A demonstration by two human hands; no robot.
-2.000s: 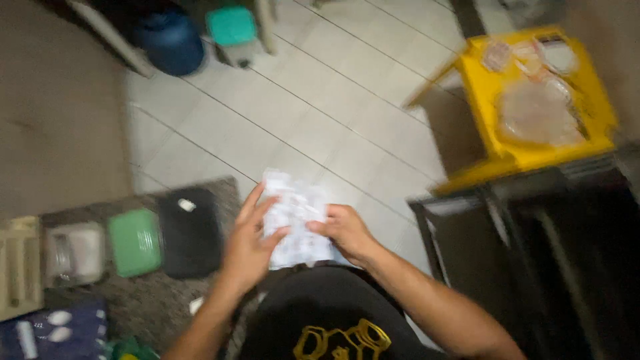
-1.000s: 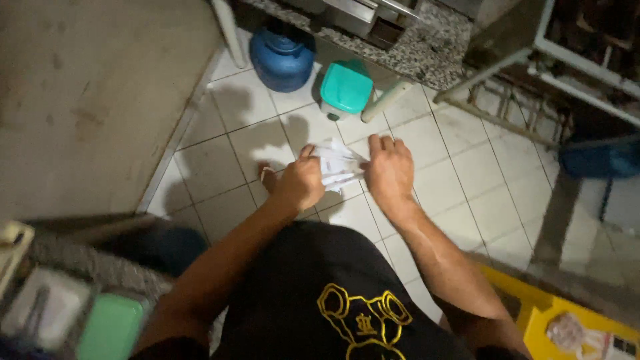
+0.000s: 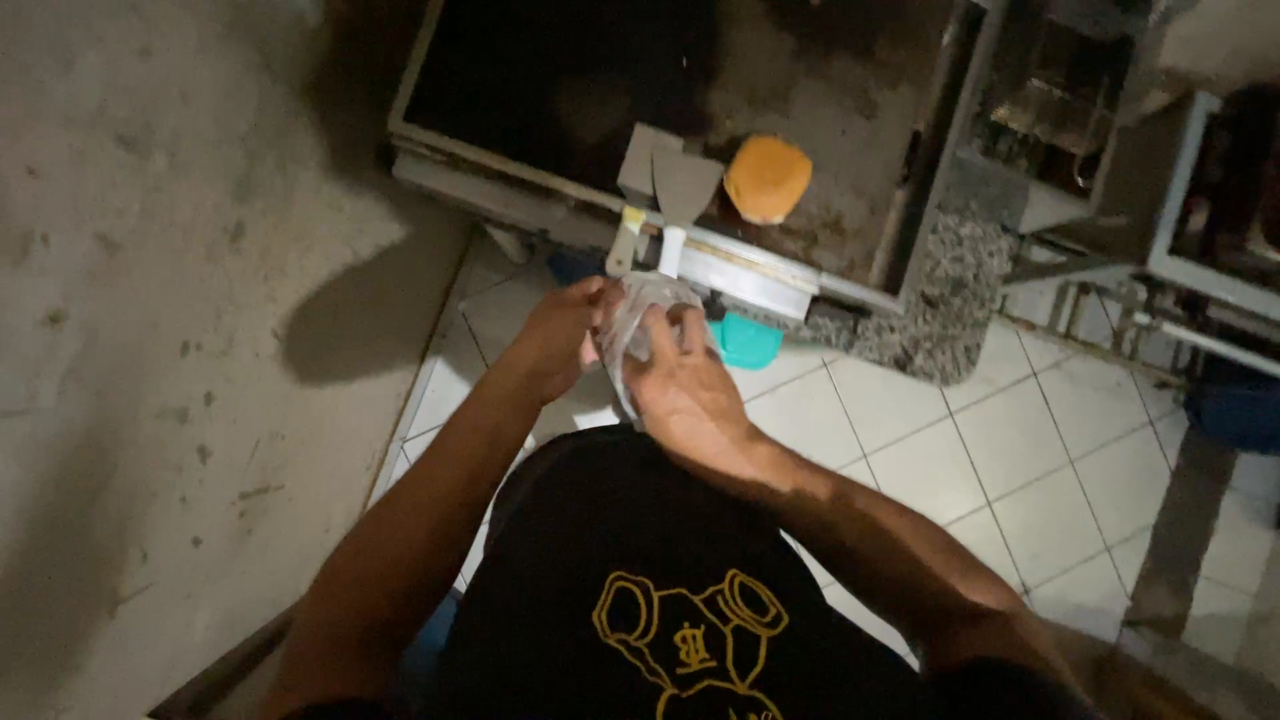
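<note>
A thin, translucent plastic bag (image 3: pixel 632 325) is between my hands, in front of my shirt. My left hand (image 3: pixel 565 335) grips its left edge. My right hand (image 3: pixel 685 370) has its fingers inside or behind the clear film; which of these I cannot tell. Just beyond the bag, two metal spatulas, one with a white handle (image 3: pixel 673 250) and one with a pale handle (image 3: pixel 625 245), rest with their blades on the edge of a flat griddle (image 3: pixel 840 120). A round orange-topped bun (image 3: pixel 768 178) sits on the griddle, right of the blades.
A bare wall (image 3: pixel 200 250) runs along the left. Right of the griddle is a speckled stone counter (image 3: pixel 945 300). Below the griddle a teal lid (image 3: pixel 750 341) shows above the tiled floor (image 3: pixel 900 420). Another metal-framed appliance (image 3: pixel 1180 200) stands at the far right.
The view has swung to the griddle. My right hand has gone from pinching the bag's edge to having its fingers spread in or behind the film; my left still holds on.
</note>
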